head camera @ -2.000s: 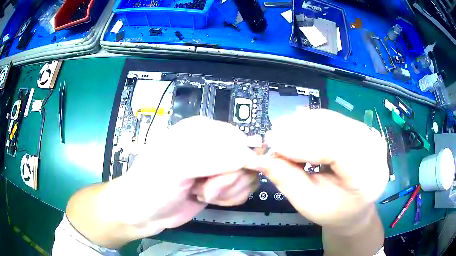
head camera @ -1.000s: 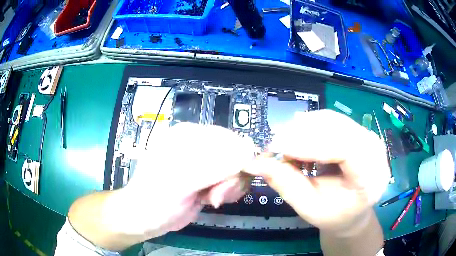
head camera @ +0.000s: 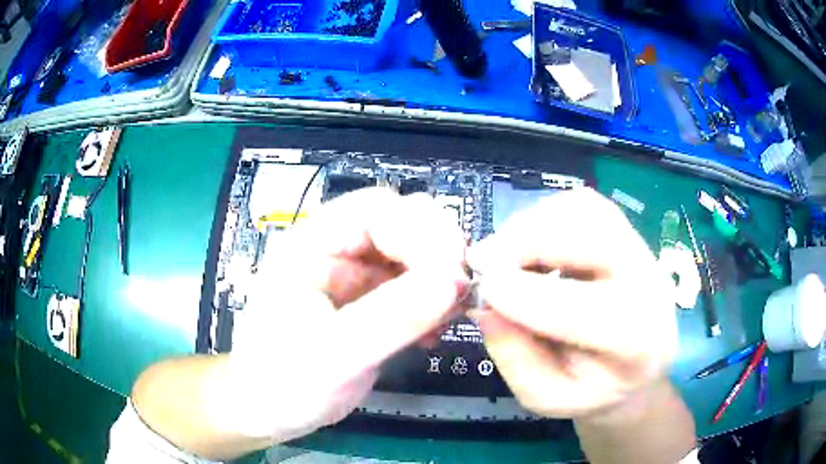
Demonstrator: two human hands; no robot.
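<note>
My left hand (head camera: pixel 335 317) and my right hand (head camera: pixel 575 308) meet fingertip to fingertip above an opened laptop base (head camera: pixel 435 408). Both look overexposed. A tiny light speck shows between the fingertips, mostly hidden, and I cannot tell what it is. Below the hands lie the motherboard (head camera: pixel 478 195) with small chips, and the black battery pack (head camera: pixel 426 367) with white print and symbols. A yellow-orange strip (head camera: pixel 281 219) and a thin black cable (head camera: pixel 317 178) show at the laptop's left. My hands hide the middle of the laptop.
Cooling fans (head camera: pixel 63 323) and a slim black tool (head camera: pixel 124 217) lie on the green mat (head camera: pixel 172 245) at left. Pens (head camera: pixel 741 381), a white round cup or roll (head camera: pixel 795 313) and tools lie at right. Behind stand a blue bin (head camera: pixel 303 45), red tray (head camera: pixel 145 41) and clear-sided box (head camera: pixel 580 72).
My left hand's fingers have risen and bent, with a gap opening between thumb and fingers. My right hand's fingers have shifted slightly. The view has moved a little.
</note>
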